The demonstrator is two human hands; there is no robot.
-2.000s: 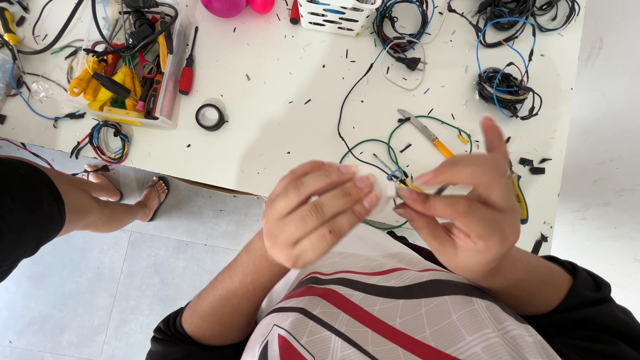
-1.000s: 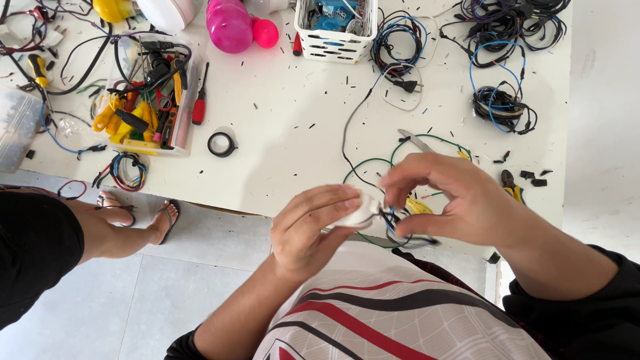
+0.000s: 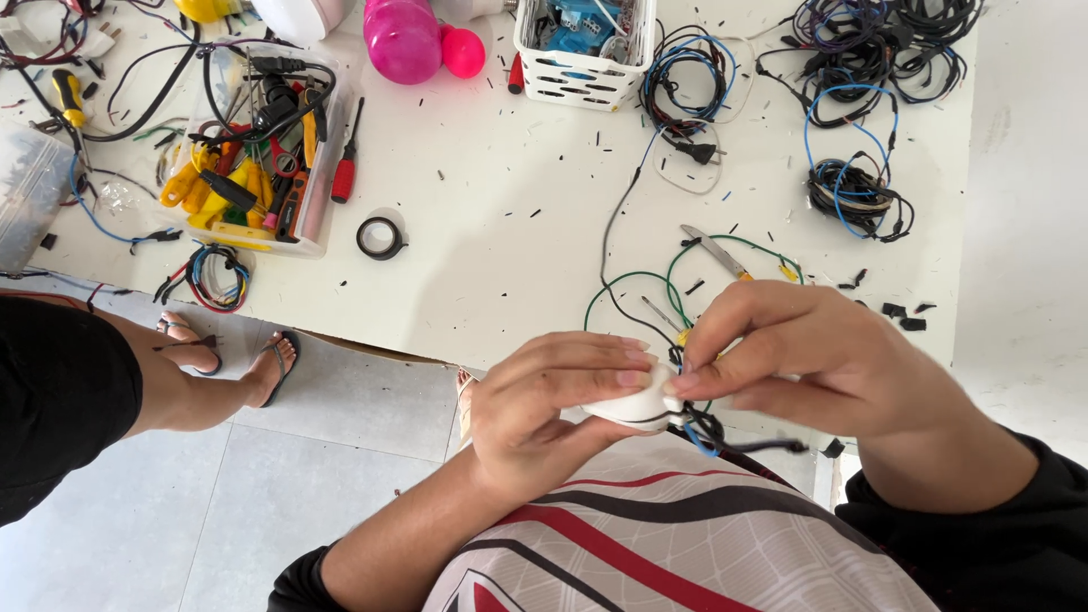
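My left hand (image 3: 557, 399) grips a rounded white plastic housing (image 3: 633, 406), close to my body at the table's near edge. Thin black and blue wires (image 3: 710, 433) come out of its right end. My right hand (image 3: 790, 361) pinches with thumb and forefinger at that same end; what exactly lies between the fingertips is hidden. A dark cable runs up from there to a coiled cable with a black plug (image 3: 699, 152). Just beyond my right hand lie a knife blade (image 3: 718, 253) and a looped green wire (image 3: 633, 274).
On the white table (image 3: 476, 212) are a clear bin of tools (image 3: 327, 234), a red screwdriver (image 3: 344, 170), black tape (image 3: 380, 238), a white basket (image 3: 582, 81), pink balloon-like objects (image 3: 404, 42) and wire coils (image 3: 858, 195). Another person's legs (image 3: 170, 374) stand at the left.
The view has shifted somewhat. My right hand, above the housing's wire end a second ago, is now pinched against that end. The left hand keeps its grip on the housing.
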